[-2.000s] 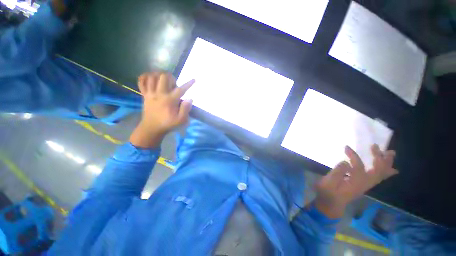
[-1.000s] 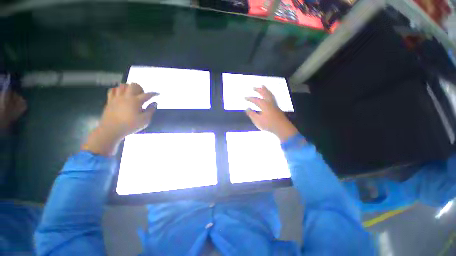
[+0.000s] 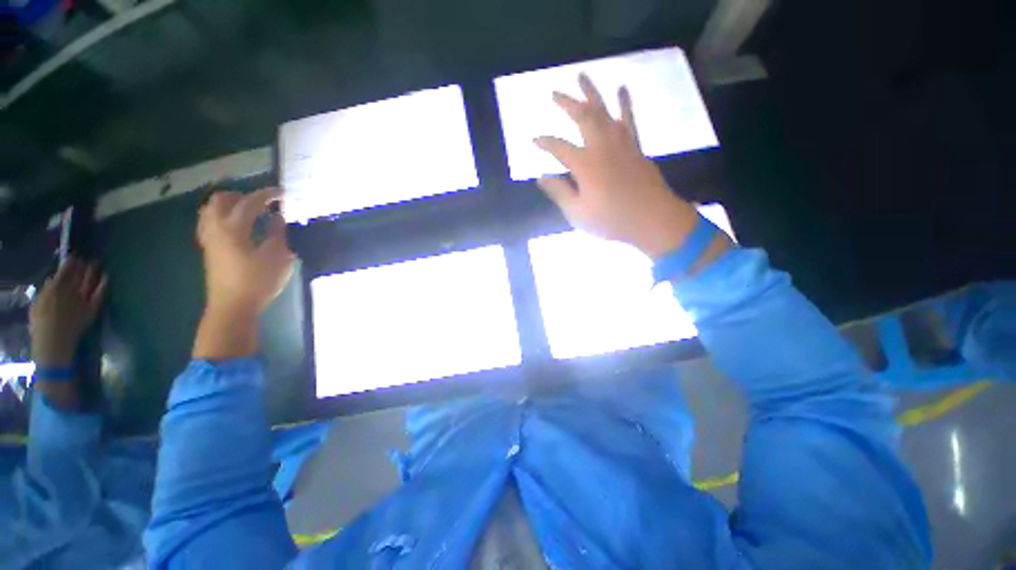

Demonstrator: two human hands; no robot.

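Note:
Lit touchscreen units lie in a two-by-two block with white test screens. My right hand [image 3: 611, 184] is spread over the upper right unit [image 3: 674, 100], fingers apart, with nothing held. Its wrist and palm cover part of the lower right unit [image 3: 596, 301]. My left hand [image 3: 245, 247] is at the left edge of the upper left unit [image 3: 384, 150], with its fingers curled and fingertips near the edge. It does not appear to hold anything. The lower left unit [image 3: 418, 323] is uncovered. Faint marks show at the left of the upper left screen.
The units lie on a dark green workbench [image 3: 145, 295]. Another person's hand [image 3: 67, 306] is on the bench at the far left. A pale metal frame piece [image 3: 732, 25] stands at the top right. A blue stool [image 3: 914, 351] is beyond the bench's near edge at right.
The view has tilted, and the block now appears rotated. My left hand has moved off the upper left screen to its left edge. My right hand has stayed over the upper right screen, fingers spread wider.

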